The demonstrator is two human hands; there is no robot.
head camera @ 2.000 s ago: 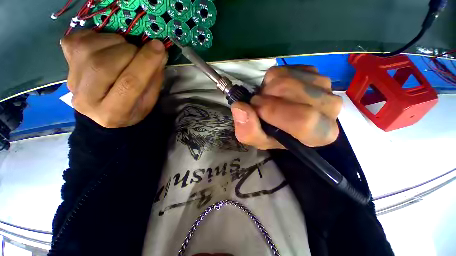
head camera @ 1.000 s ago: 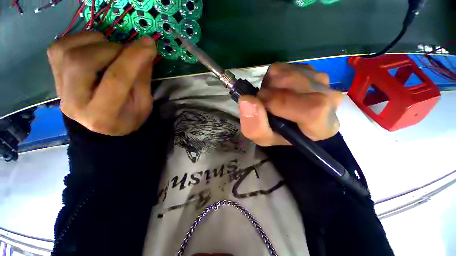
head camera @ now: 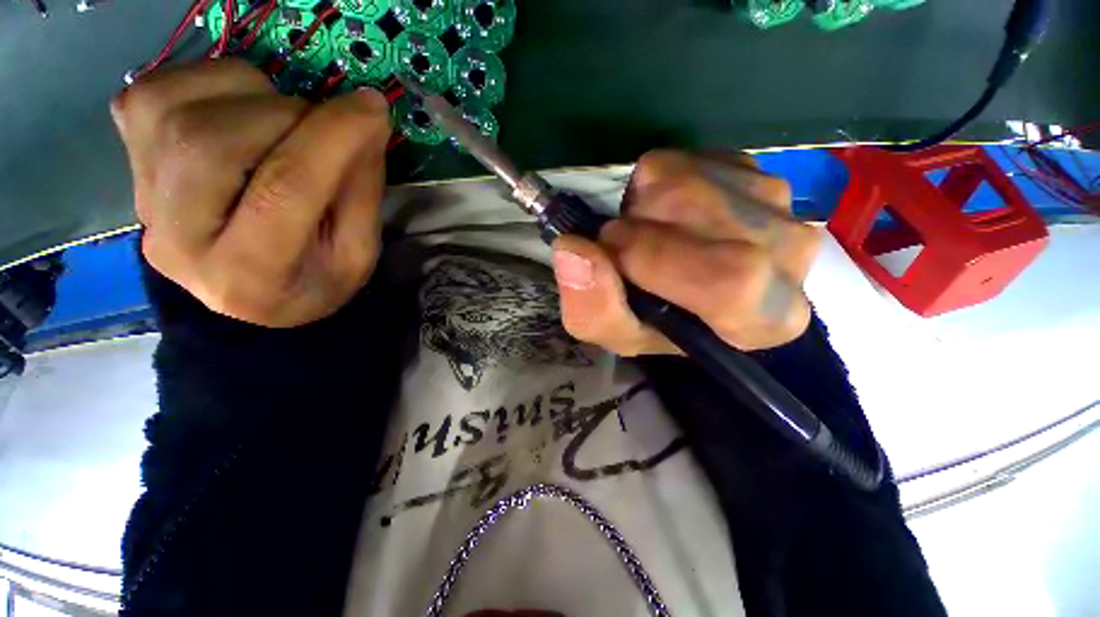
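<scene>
A green circuit board panel (head camera: 362, 48) of joined round boards lies near the table edge at the top. Red and black wire leads (head camera: 241, 30) stand on its left part. My right hand (head camera: 712, 253) holds a soldering iron (head camera: 736, 368) by its black handle. The iron's tip is at the panel's lower boards, just right of my left fingertips. My left hand (head camera: 253, 193) is closed at the panel's lower left edge, thumb and forefinger pinched by a red wire lead (head camera: 396, 94). What else its fingers hold is hidden.
The dark green mat (head camera: 676, 72) covers the tabletop. More round green boards (head camera: 832, 10) lie at the top edge. A black cord (head camera: 995, 72) runs at the upper right. A red frame (head camera: 941, 229) stands below table level at the right, with red wires near it.
The panel has shifted slightly in view. More round boards have come into view at the top right. My hands keep nearly the same pose, with the iron tip still at the panel.
</scene>
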